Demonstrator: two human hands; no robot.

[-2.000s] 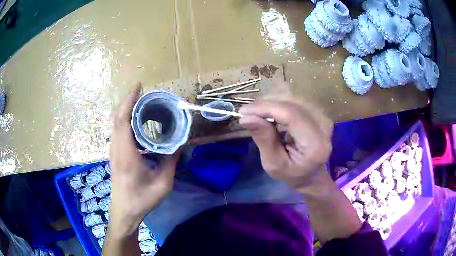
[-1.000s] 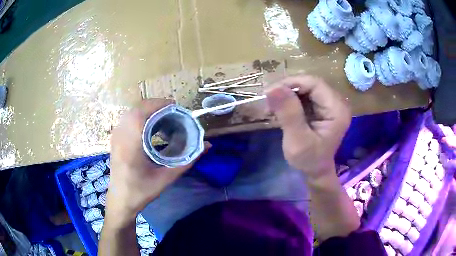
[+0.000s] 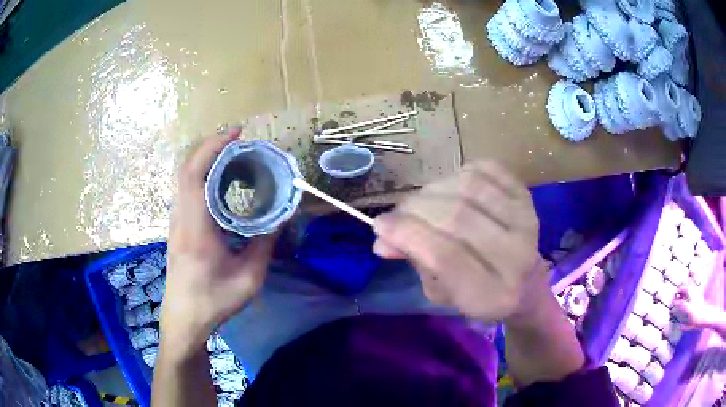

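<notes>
My left hand [image 3: 211, 262] holds the grey-white tubular body [image 3: 275, 163], its wide mouth turned up towards me. My right hand [image 3: 470, 242] pinches a thin cotton swab [image 3: 338, 203]. The swab's white tip is at the right side of the tube's rim. The small translucent glue cup [image 3: 347, 161] stands on a stained cardboard pad [image 3: 439, 139], beyond the swab. Several spare swabs [image 3: 374, 127] lie just behind the cup. I cannot tell whether there is glue on the swab tip.
A heap of grey-white collars [image 3: 613, 40] lies at the bench's right end. A blue crate [image 3: 107, 306] of ridged pieces is at lower left. Purple-looking crates [image 3: 629, 306] of pieces are at lower right. A person's hand [image 3: 699, 310] shows at the right edge.
The tubular body has moved slightly left and up from a second ago. My right hand has moved lower and left, and the swab now slants down to the right. Another person's hand has appeared at right.
</notes>
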